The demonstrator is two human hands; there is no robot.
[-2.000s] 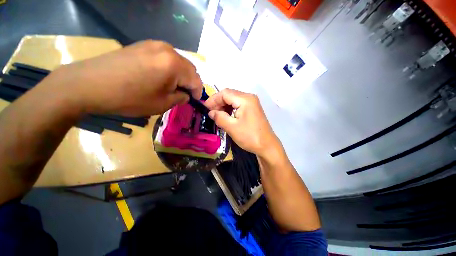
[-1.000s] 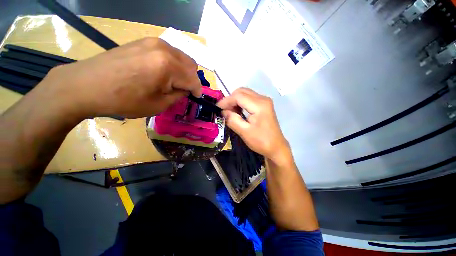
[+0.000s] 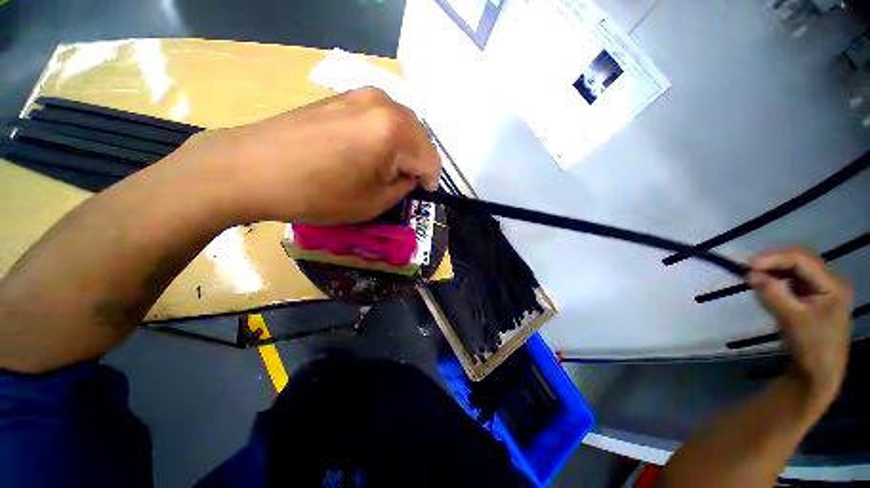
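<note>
A long thin black strip [image 3: 591, 227] is stretched between my two hands, running from the pink fixture out to the right in front of the white machine panel. My left hand [image 3: 348, 157] is over the pink fixture [image 3: 358, 243] and pinches the strip's near end; it hides the back of the fixture. My right hand [image 3: 801, 295] is far to the right and pinches the strip's other visible end. The pink fixture sits on a dark speckled round stand [image 3: 358, 282] at the table's end.
Strip bundles [image 3: 105, 143] lie on the tan table [image 3: 238, 76]. A tray [image 3: 477, 367] of loose black strips sits beside the fixture, above a blue bin [image 3: 572, 410]. Several black strips hang at right before the panel. A white paper [image 3: 343, 71] lies at the table's back edge.
My right hand has moved from beside the fixture far to the right, drawing the strip out. My left hand stays at the fixture. The view has shifted, showing more of the blue bin.
</note>
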